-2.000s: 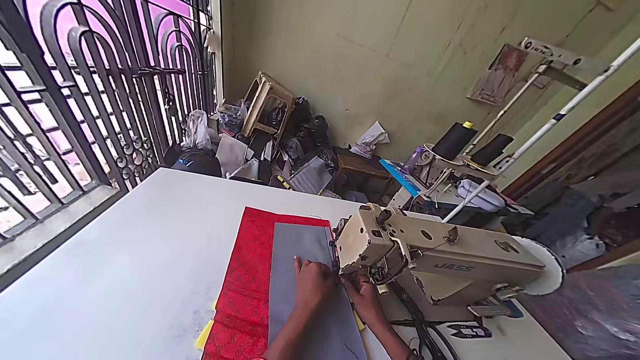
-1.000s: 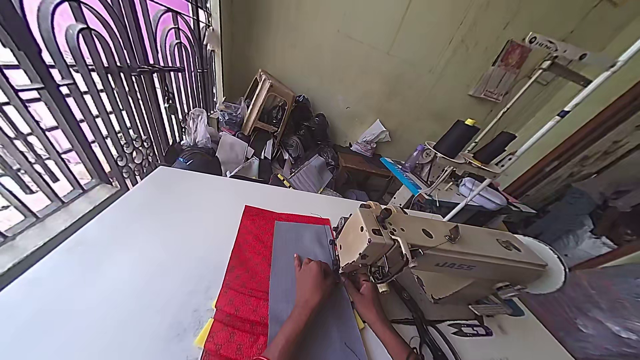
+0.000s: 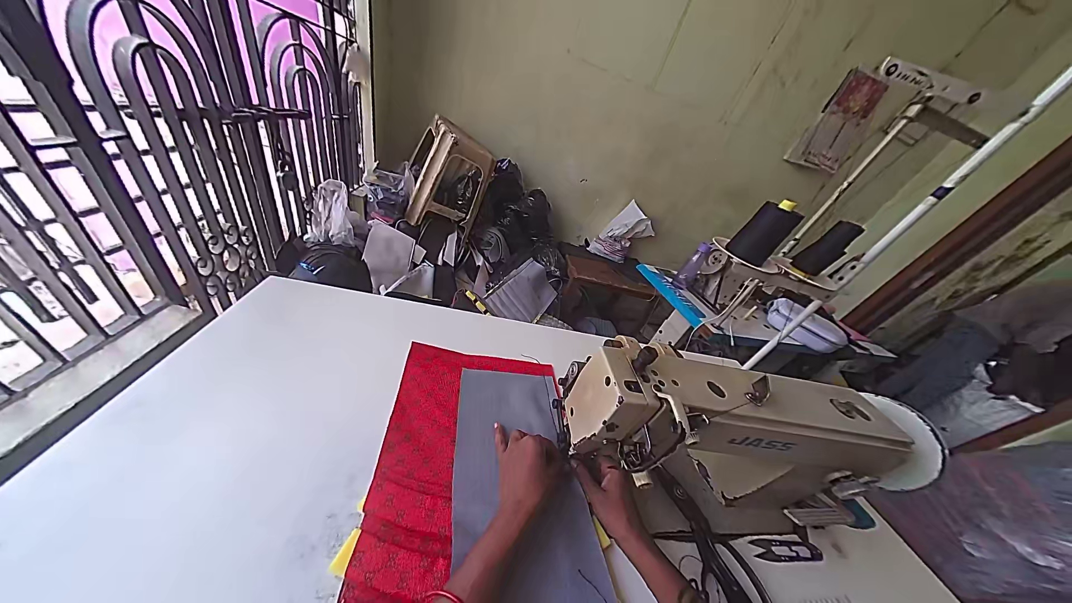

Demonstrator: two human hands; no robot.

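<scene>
A grey fabric panel (image 3: 502, 402) lies on a patterned red cloth (image 3: 410, 452) on the white table, left of the Jass industrial sewing machine (image 3: 737, 427). My left hand (image 3: 529, 467) rests on the grey panel, fingers spread, just left of the machine's needle area, holding nothing. My right hand (image 3: 610, 498) is at the panel's right edge beneath the machine head; its fingertips are partly hidden, so its grip is unclear. Yellow material (image 3: 345, 553) shows at the red cloth's left edge. The needle and presser foot are not clearly visible.
The white table (image 3: 193, 419) extends left toward a metal grille (image 3: 201, 126). Thread snips (image 3: 785, 550) and black cables (image 3: 699, 523) lie right of my right hand. Black thread cones (image 3: 760, 234) stand behind the machine. Bags, papers and a plastic stool (image 3: 450, 172) are piled beyond the table.
</scene>
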